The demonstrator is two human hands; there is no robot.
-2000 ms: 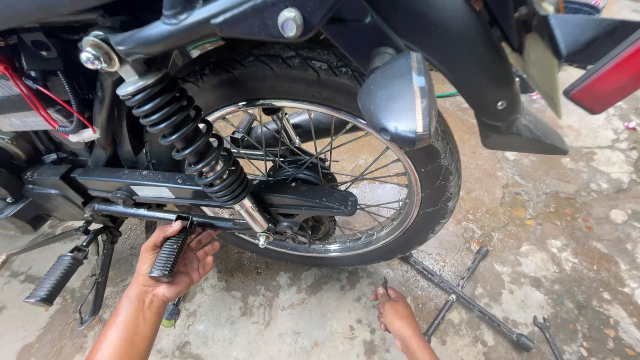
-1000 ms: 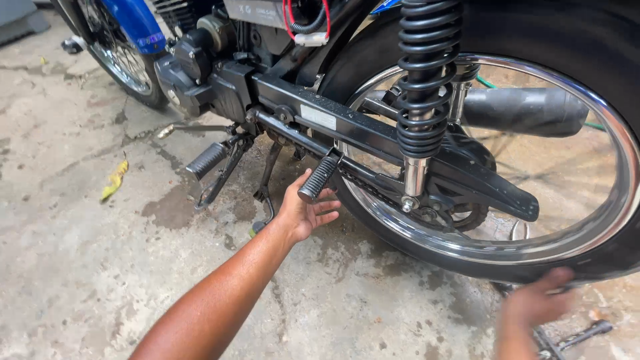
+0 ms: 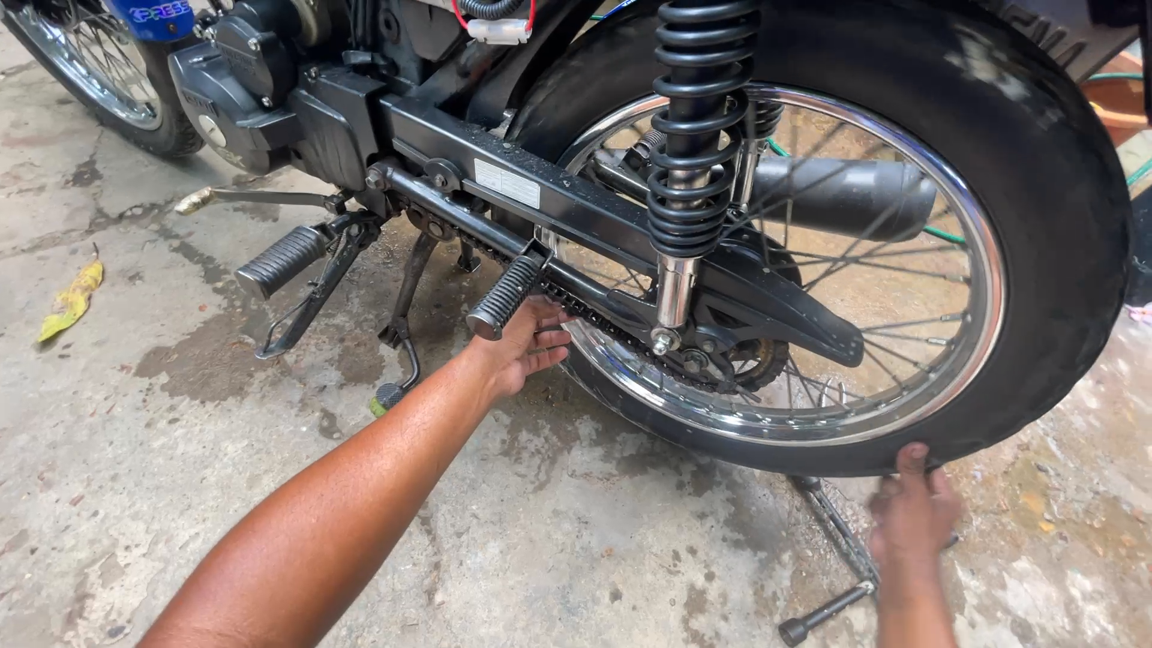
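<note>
A motorcycle's rear wheel (image 3: 1044,225) fills the right side, its tire and spokes somewhat blurred. My right hand (image 3: 913,508) is at the bottom of the tire, blurred, with a finger against or very near the rubber; whether it holds anything is not clear. My left hand (image 3: 531,342) is under the lower run of the drive chain (image 3: 612,333), just behind the ribbed rear footpeg (image 3: 506,292), fingers spread; its fingertips are close to the chain. Above the chain runs the black chain cover (image 3: 576,202), and the coil-spring shock absorber (image 3: 693,135) stands in front of the wheel.
A cross-shaped lug wrench (image 3: 823,616) lies on the concrete beneath the right hand. The front footpeg (image 3: 283,261), side stand (image 3: 310,306) and brown-tipped lever (image 3: 261,196) jut out at left. Behind the wheel is the muffler (image 3: 837,198). A yellow leaf (image 3: 72,299) lies far left.
My right hand has gone from beside the lug wrench to the bottom of the tire. My left hand, earlier at the rear footpeg, is now beneath the chain. The view has swung toward the engine.
</note>
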